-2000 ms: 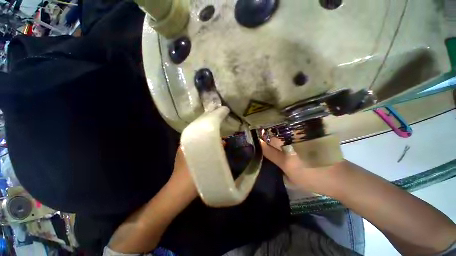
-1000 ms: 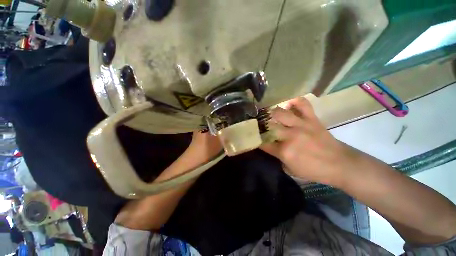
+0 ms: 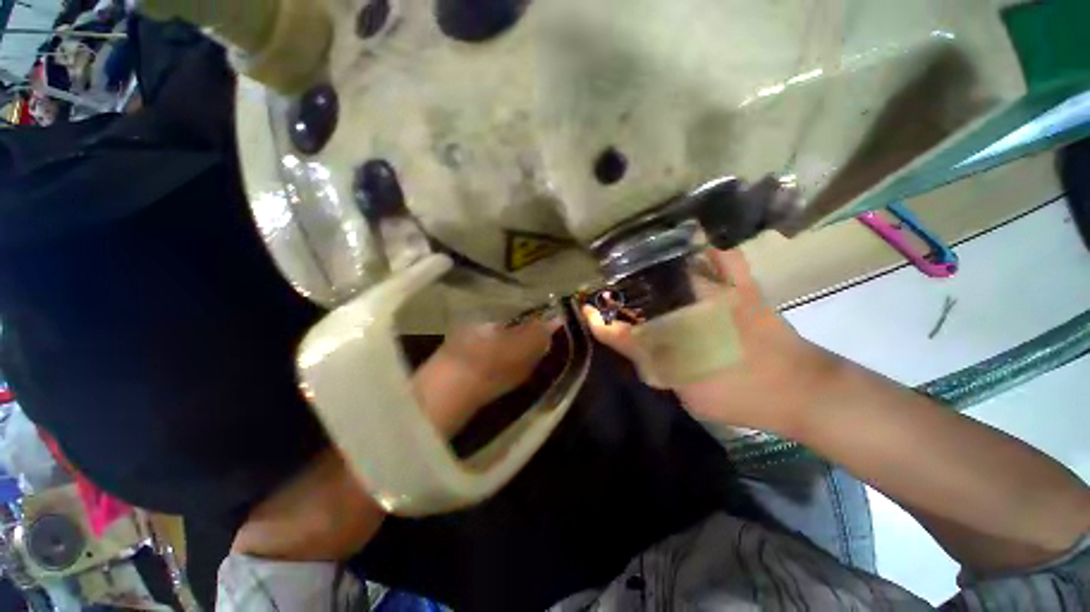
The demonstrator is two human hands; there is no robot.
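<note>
The cream sewing machine head (image 3: 526, 120) fills the upper middle, with its curved guard loop (image 3: 347, 412) in front. Black cloth (image 3: 132, 299) lies to the left and over my lap. My left hand (image 3: 496, 359) is seen partly through the guard loop, on the black cloth near the needle area. My right hand (image 3: 729, 347) is on the right side of the needle area, its fingers partly behind the machine parts, at the cloth. The fingertips and the exact stitching spot are mostly hidden, but both hands pinch or press the cloth there.
Pink and blue thread snips (image 3: 914, 243) lie on the machine bed's right part. A thread end (image 3: 943, 317) lies on the white table (image 3: 1004, 293). The green-marked table edge (image 3: 1016, 368) runs below. Heaped items and a round grey part (image 3: 51, 542) show at lower left.
The view has shifted, moving the machine head in the picture. My left hand shows more through the guard loop. My right fingers have moved from in front of the bed to nearer the needle area.
</note>
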